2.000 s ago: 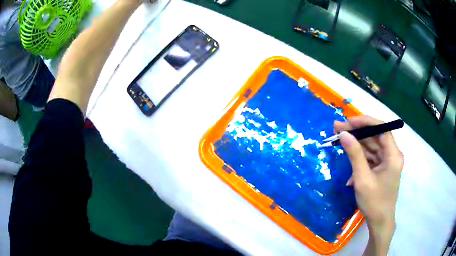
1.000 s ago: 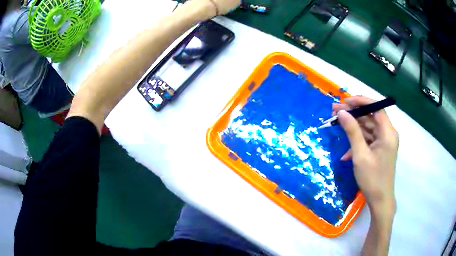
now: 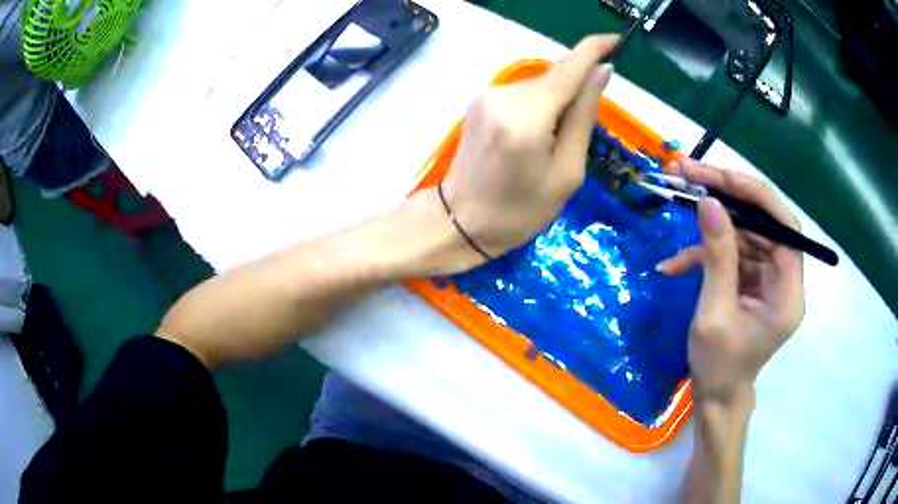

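Note:
My left hand [image 3: 527, 148] holds a black phone middle frame [image 3: 724, 116] by its left long side. The frame's near end, with small gold and dark bits, lies over the upper part of the orange tray [image 3: 551, 369]. My right hand [image 3: 743, 266] holds black-handled tweezers [image 3: 773, 224], their pale tips at or close to the frame's near end; contact cannot be told. A shiny blue sheet [image 3: 581, 325] with pale flecks or glare fills the tray. My left hand hides the tray's upper left part.
Overlapping handled frames [image 3: 340, 74] lie on the white surface left of the tray. A dark green surface [image 3: 847, 157] with another black frame is beyond. A green fan [image 3: 74, 39] stands far left, near a person's leg. Thin black sticks [image 3: 876, 458] are at the right edge.
My left hand has come from the upper left to over the tray, now with a black frame in it. The tweezer tips have moved up to the frame's end.

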